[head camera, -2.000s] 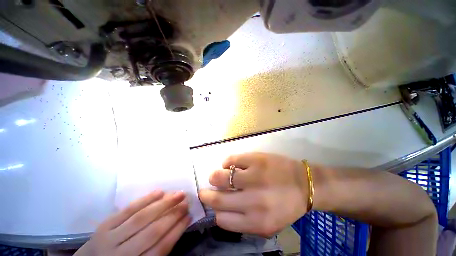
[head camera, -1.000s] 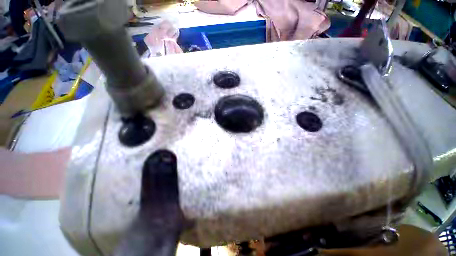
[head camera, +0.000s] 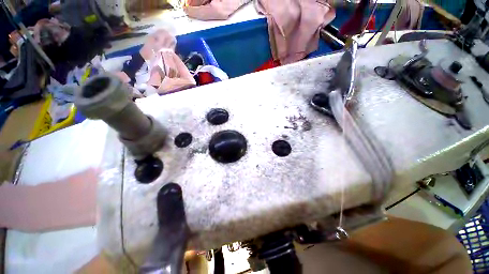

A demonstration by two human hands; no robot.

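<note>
The white, speckled sewing machine head (head camera: 246, 176) fills the middle and hides the needle area. A pink fabric strip (head camera: 51, 200) lies flat on the white table at the left and passes out of sight at the head's left end. A blurred part of my right arm or hand (head camera: 399, 249) shows below the head at the bottom right; its fingers cannot be made out. A small skin-coloured patch, possibly my left hand (head camera: 99, 265), is cut off at the bottom left edge. What either hand holds is hidden.
A grey knobbed post (head camera: 120, 115) stands on the head's left. A bobbin winder (head camera: 434, 83) is at the right. Behind are a blue bin (head camera: 236, 53) with pink pieces and a yellow-edged tray (head camera: 45, 120) of scraps. A blue basket (head camera: 474, 235) is at lower right.
The view has swung up from the table, where both hands lay by a pale piece, to the machine's top. Since one second ago it shows more of the right side and the back.
</note>
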